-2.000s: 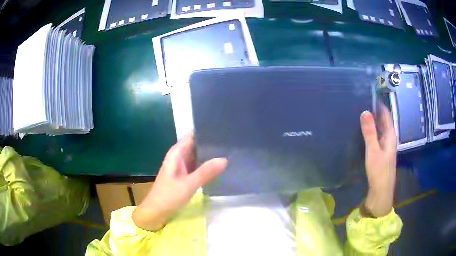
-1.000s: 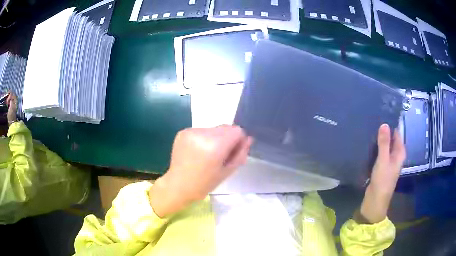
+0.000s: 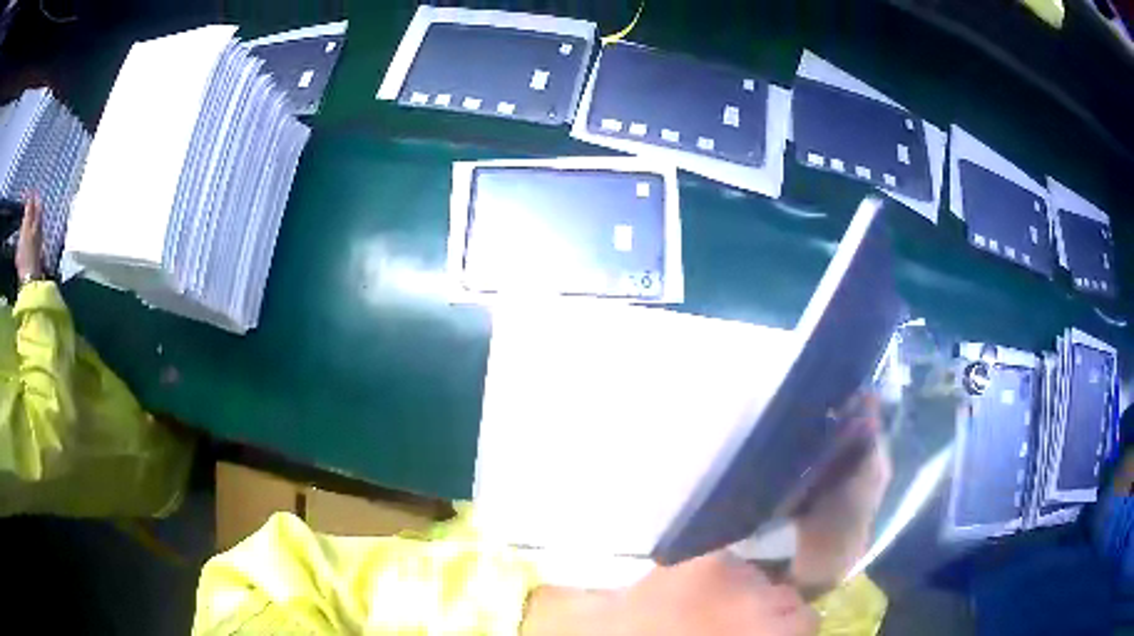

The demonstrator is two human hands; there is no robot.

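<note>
A dark tablet (image 3: 796, 410) is tilted steeply on edge over the white work pile (image 3: 609, 422), its thin pale edge facing up and left. My right hand (image 3: 846, 497) is blurred and grips the tablet from its right side. My left hand (image 3: 696, 603) lies low at the bottom of the picture, under the tablet's lower corner; its fingers are partly hidden and blurred. A thin shiny strip, perhaps clear film (image 3: 914, 503), shows right of my right hand. A screen-up tablet with glare (image 3: 566, 232) lies just beyond the pile.
A tall bundle of white-edged sheets (image 3: 187, 186) stands left. Several tablets on white sheets line the far side, one at centre (image 3: 682, 106). Overlapping tablets (image 3: 995, 435) lie right, near a silvery round part (image 3: 979, 377). A co-worker's hand (image 3: 30, 236) shows far left.
The tablet has swung from showing its logo side to nearly edge-on. My left hand has moved right and down, close to my right hand. The white pile is more exposed.
</note>
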